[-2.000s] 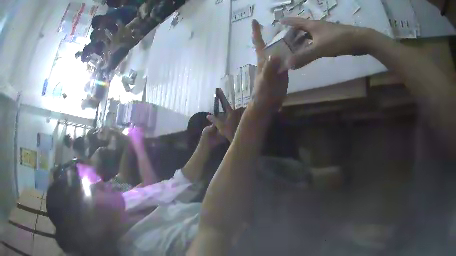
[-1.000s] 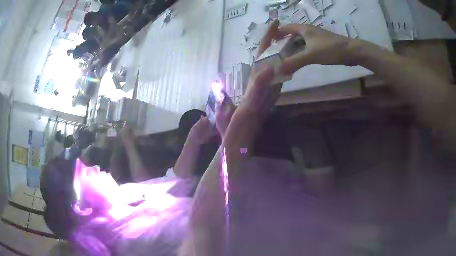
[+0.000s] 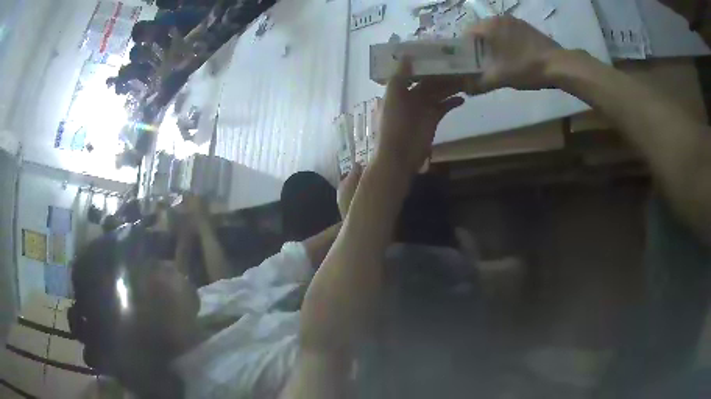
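A long slim white retail box with small dark print lies across the space between my hands, above the white table. My right hand is closed around its right end and hides that end. My left hand is below the box's left part. One raised digit overlaps the box face near its left end, and the other fingers are apart below its lower edge. Whether my left hand grips it is unclear. Several similar white boxes stand side by side on the table left of my left hand.
Pale paper scraps lie on the table beyond my hands. White strips with dark marks lie at the top and right. A seated person is close on my left, with more people behind. Brown cardboard edges the table.
The box has turned from an angled, partly hidden position to lying lengthwise with its long printed face showing. My right hand has closed around its right end. My left fingers have moved below it.
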